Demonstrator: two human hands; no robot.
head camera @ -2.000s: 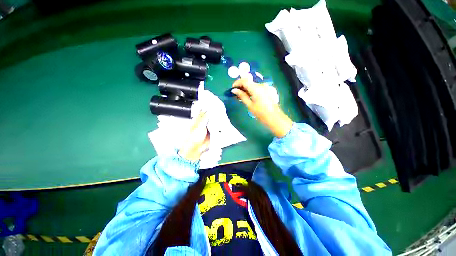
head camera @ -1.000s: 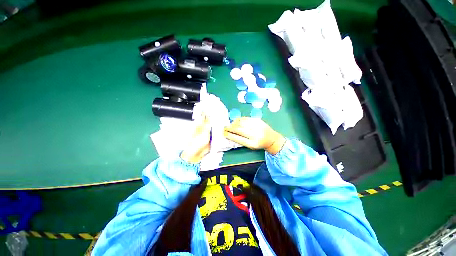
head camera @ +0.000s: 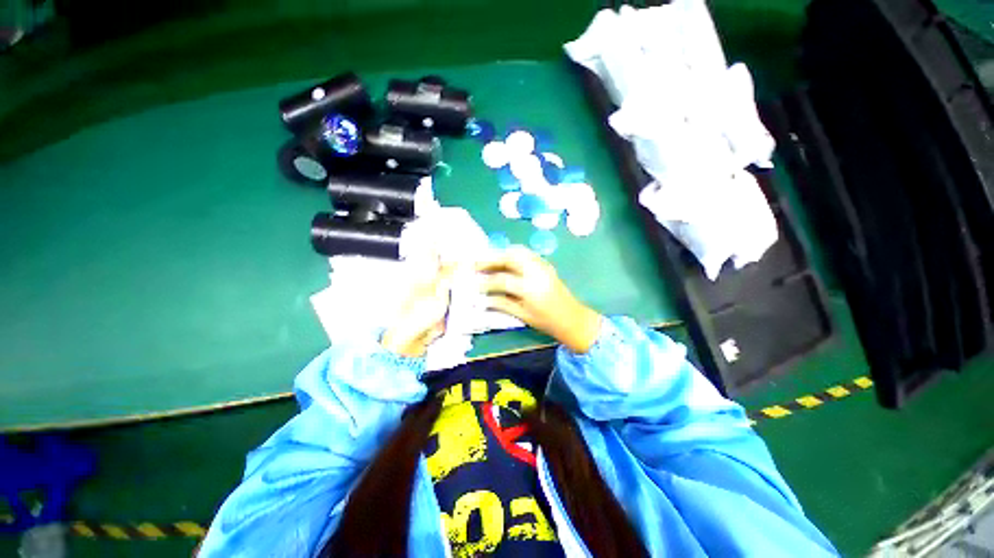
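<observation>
White wrapping sheets point(head camera: 347, 292) lie in front of me at the bench edge. My left hand point(head camera: 420, 308) holds a white wrapping piece over the stack. My right hand point(head camera: 531, 292) is against the same white piece, fingers bent on its right side. What is inside the piece is hidden. Several black optical units point(head camera: 365, 234) lie in a group beyond the sheets. White and blue round discs point(head camera: 554, 198) lie loose beyond my right hand.
A black compartment tray point(head camera: 758, 316) stands at the right with puffy white wrapped units point(head camera: 698, 142) in its far part. Stacked black trays point(head camera: 872, 218) are farther right. A blue plastic stool point(head camera: 41, 471) and yellow-black floor tape point(head camera: 812, 400) show below the bench.
My right hand has come back from the disc pile to the white piece at my left hand. The view has shifted slightly.
</observation>
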